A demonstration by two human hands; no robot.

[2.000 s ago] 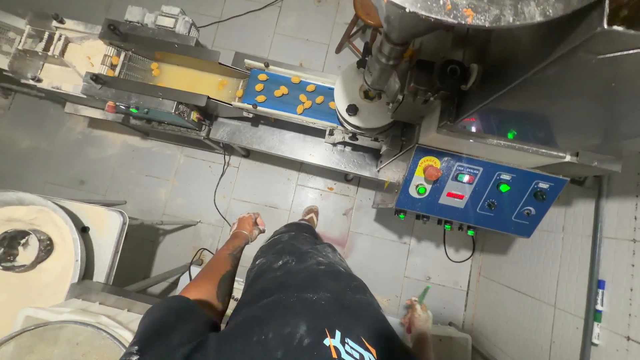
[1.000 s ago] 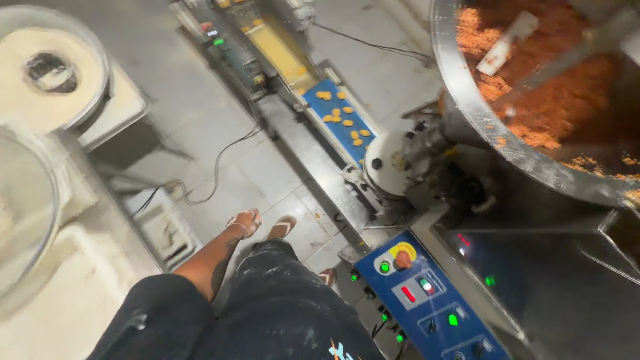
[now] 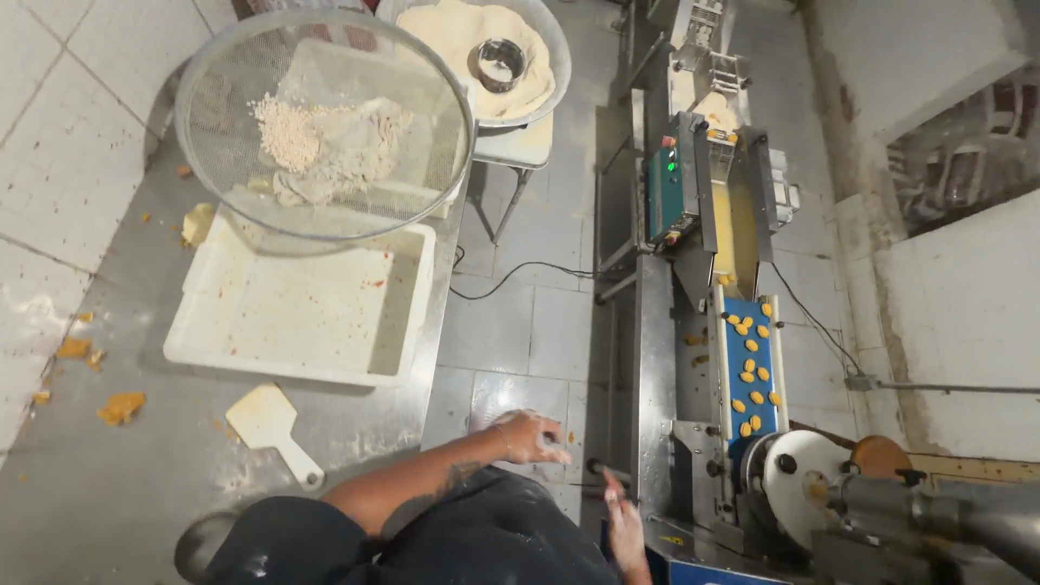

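My left hand (image 3: 532,438), dusted with a pale powder, is held over the tiled floor just right of the steel table, its fingers curled and apart with nothing seen in them. Lower and to the right is my right hand (image 3: 624,524), beside the conveyor machine's frame. Its fingers point up, and whether it holds anything does not show. On the steel table lie a white plastic scraper (image 3: 262,417), a white plastic tub (image 3: 317,317) with reddish specks, and a round mesh sieve (image 3: 439,154) with crumbs and a cloth-like pale mass, overlapping the tub's far edge.
Small orange dough pieces (image 3: 748,377) lie on a blue conveyor belt (image 3: 736,309) at the right. A round white machine part (image 3: 800,479) stands at its near end. Beyond the table is a basin (image 3: 561,61) of pale powder with a metal ring (image 3: 500,65). A black cable (image 3: 520,266) crosses the floor.
The view has swung far round towards the table, and the sieve, tub and scraper now show. The green thing that was by my right hand in the oldest frame is no longer seen.
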